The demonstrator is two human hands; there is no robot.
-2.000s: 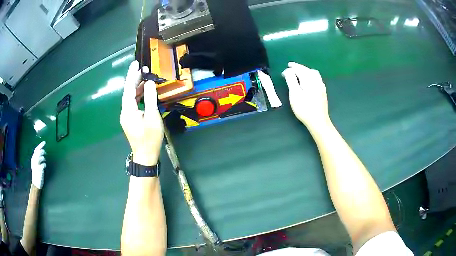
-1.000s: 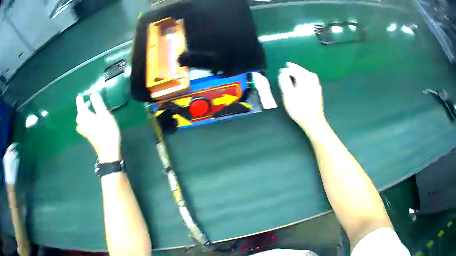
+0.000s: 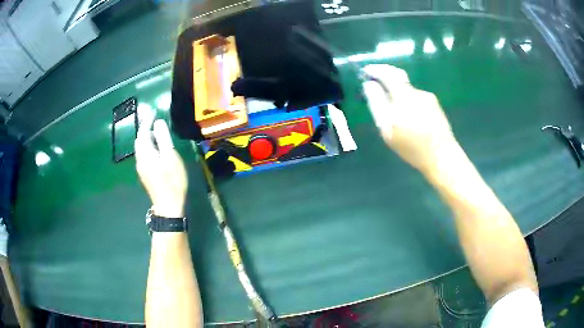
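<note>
The orange fixture (image 3: 200, 90) stands on the left part of the black pad (image 3: 275, 35), its long recess showing a pale strip. Below it is a blue-edged box (image 3: 282, 163) with a red button (image 3: 261, 148). My left hand (image 3: 160, 163) is bare, with fingers apart, over the worktop left of the fixture. A black phone-shaped frame (image 3: 115, 138) lies just left of its fingertips. My right hand (image 3: 406, 115) is bare and blurred, right of the pad, fingers pointing up-left. Something dark shows at its fingertips; whether it holds it is unclear.
The green worktop (image 3: 333, 237) curves around. A mottled cable (image 3: 234, 253) runs from the box toward me. A white strip (image 3: 341, 128) is at the box's right end. A dark lever-shaped tool (image 3: 567, 142) lies far right. Another person's forearm (image 3: 14, 288) is far left.
The grey metal block over the pad has gone from view. My left hand left the fixture for the worktop beside it. My right hand moved slightly up. The back-right frame no longer shows there.
</note>
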